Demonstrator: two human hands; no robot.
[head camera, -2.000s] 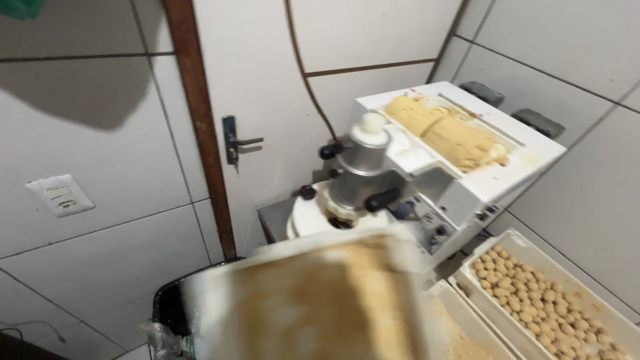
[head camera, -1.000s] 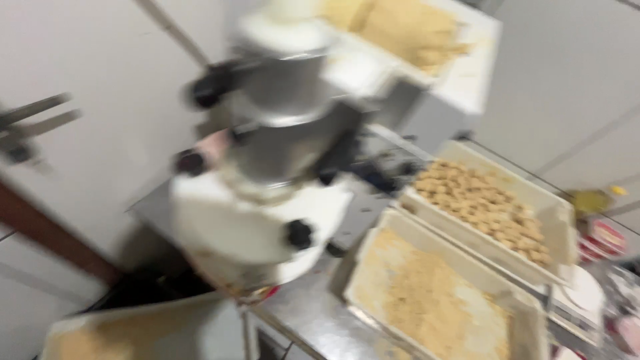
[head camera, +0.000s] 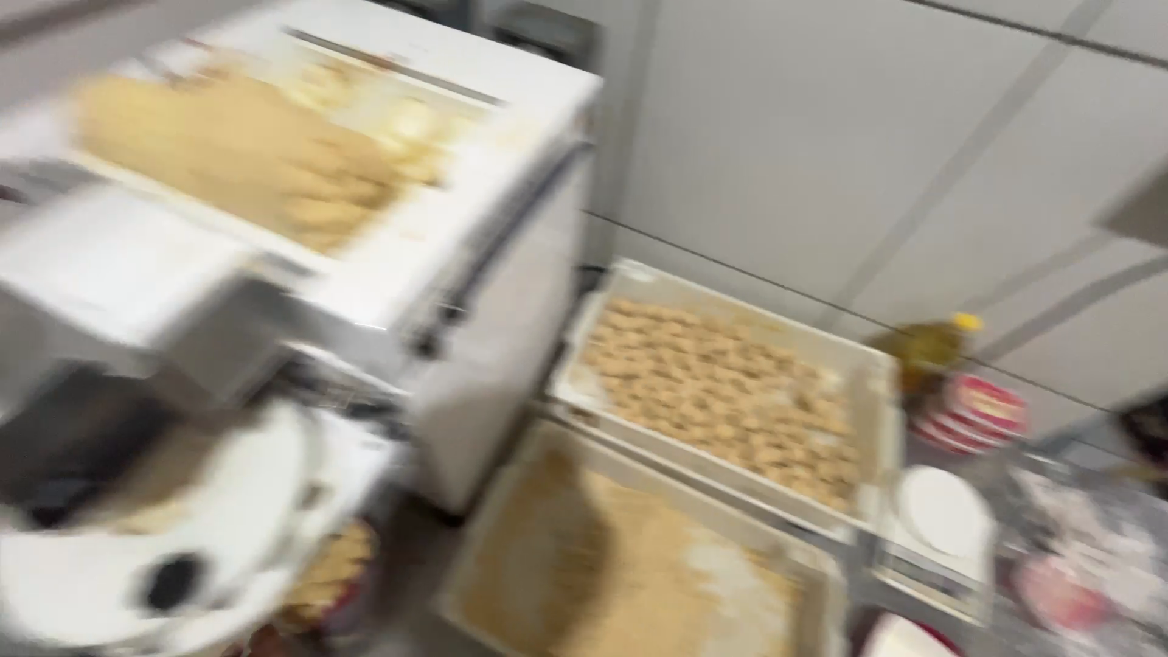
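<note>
Neither of my hands can be made out in the head view. A white food-forming machine (head camera: 511, 301) stands at the left, with yellowish dough (head camera: 246, 146) in the opening of its top. Its round white plate (head camera: 237, 538) with a black knob is at the lower left, blurred. To the right is a white plastic tray of small round tan dough balls (head camera: 721, 392). Nearer me, a second tray holds tan crumbs or flour (head camera: 639, 557). Under the round plate, a container of tan pieces (head camera: 333, 566) shows in part.
A white kitchen scale (head camera: 944, 520) stands right of the trays. Behind it are red-and-white tubs (head camera: 972, 415) and an oil bottle with a yellow cap (head camera: 926, 347). Clear plastic bags (head camera: 1086, 557) lie at the far right. A tiled wall (head camera: 776, 155) rises behind the trays.
The view has swung right and closer to the machine and trays. The tray at the bottom of both earlier frames is out of view.
</note>
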